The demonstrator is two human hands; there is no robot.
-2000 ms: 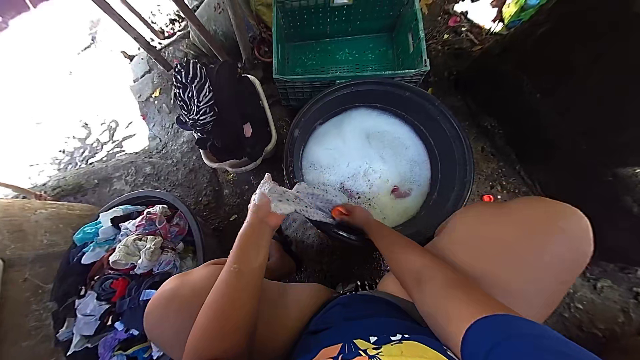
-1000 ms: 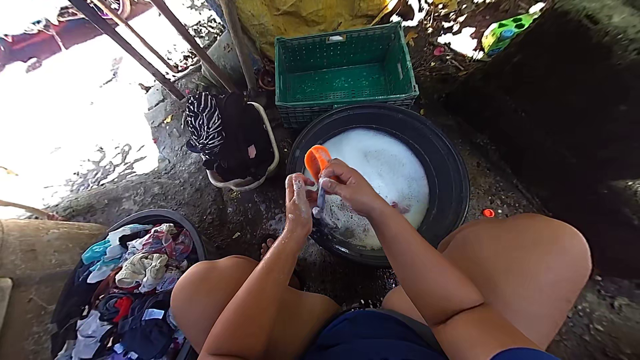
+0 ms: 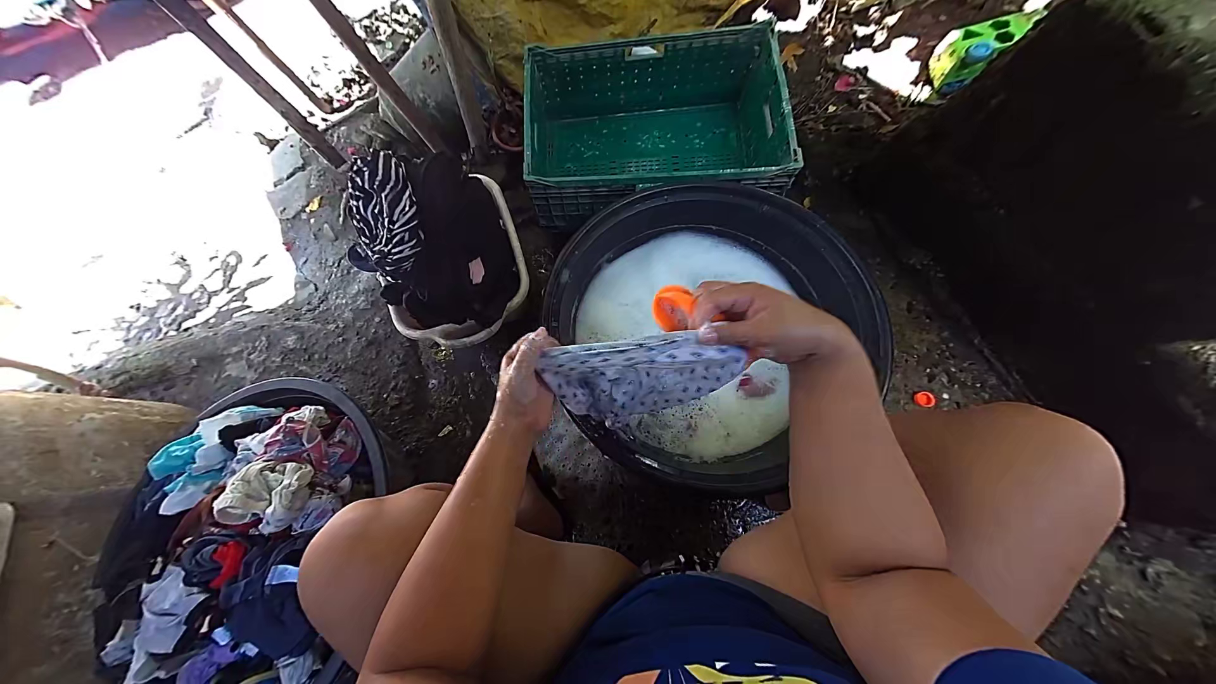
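A wet, light-coloured garment with small dark prints (image 3: 641, 378) is stretched between my hands, over the near left edge of a black round basin (image 3: 850, 285). My left hand (image 3: 524, 380) grips its left end beside the rim. My right hand (image 3: 765, 323) pinches the other end and also holds an orange plastic object (image 3: 674, 308), partly hidden by the fingers, over the suds. Foamy water (image 3: 684, 261) fills much of the basin. Something reddish (image 3: 755, 386) shows in the water just below my right hand.
Behind the basin stands a green plastic crate (image 3: 665, 180). Dark clothes (image 3: 456, 247) lie in a pale-rimmed container (image 3: 521, 256) at left. Mixed clothes (image 3: 266, 494) fill a dark tub (image 3: 328, 391) at lower left. An orange cap (image 3: 924, 399) lies right of the basin.
My hands have moved apart, and the garment, bunched between them a second ago, is now spread out. The orange object, upright above my hands then, is now beside my right fingers.
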